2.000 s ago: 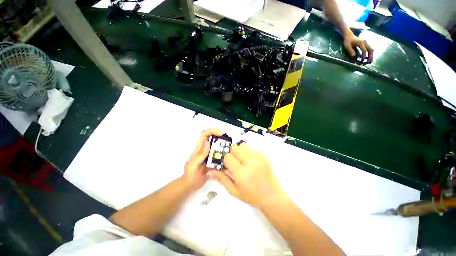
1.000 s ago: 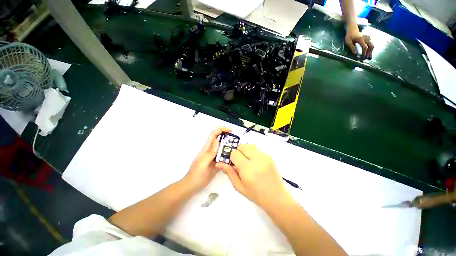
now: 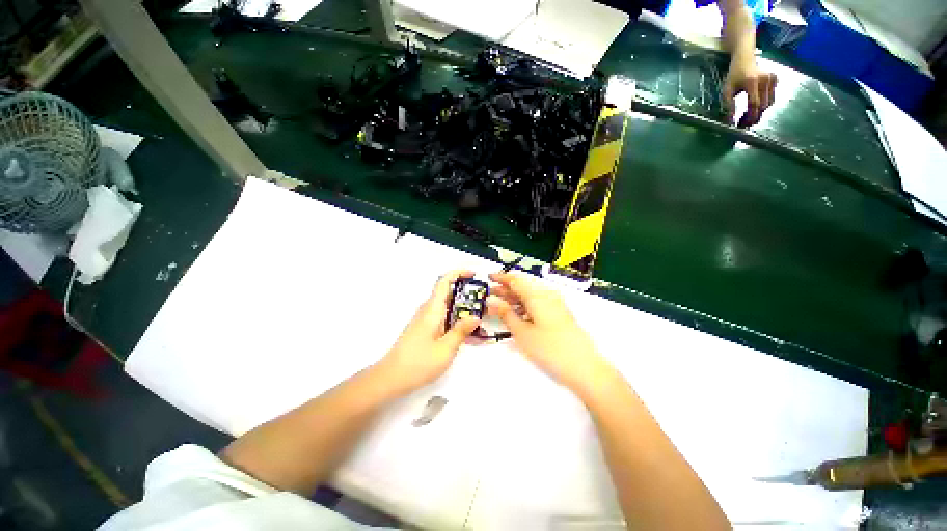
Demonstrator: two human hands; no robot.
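Observation:
A small open black adapter housing (image 3: 469, 300) with a pale and dark circuit board inside is held above the white paper sheet (image 3: 301, 301). My left hand (image 3: 428, 337) grips it from the left and below. My right hand (image 3: 535, 316) is at its right side, fingers bent close to the housing's edge. A short black cord (image 3: 496, 335) shows below the housing, between the two hands. Whether my right fingers pinch the housing or the cord is too small to tell.
A glue gun (image 3: 872, 472) lies at the lower right, nozzle pointing left. A black pile of units (image 3: 498, 145) lies beyond the paper, beside the striped divider (image 3: 592, 213). A fan (image 3: 47, 161) and a post (image 3: 171, 88) stand left. Another person's hand (image 3: 750, 93) is upper right. A greyish scrap (image 3: 429, 411) lies nearby.
My right hand has shifted slightly up and its fingers have spread from the board. The black cord that showed right of my right wrist now shows between my hands. The other person's hand has moved slightly.

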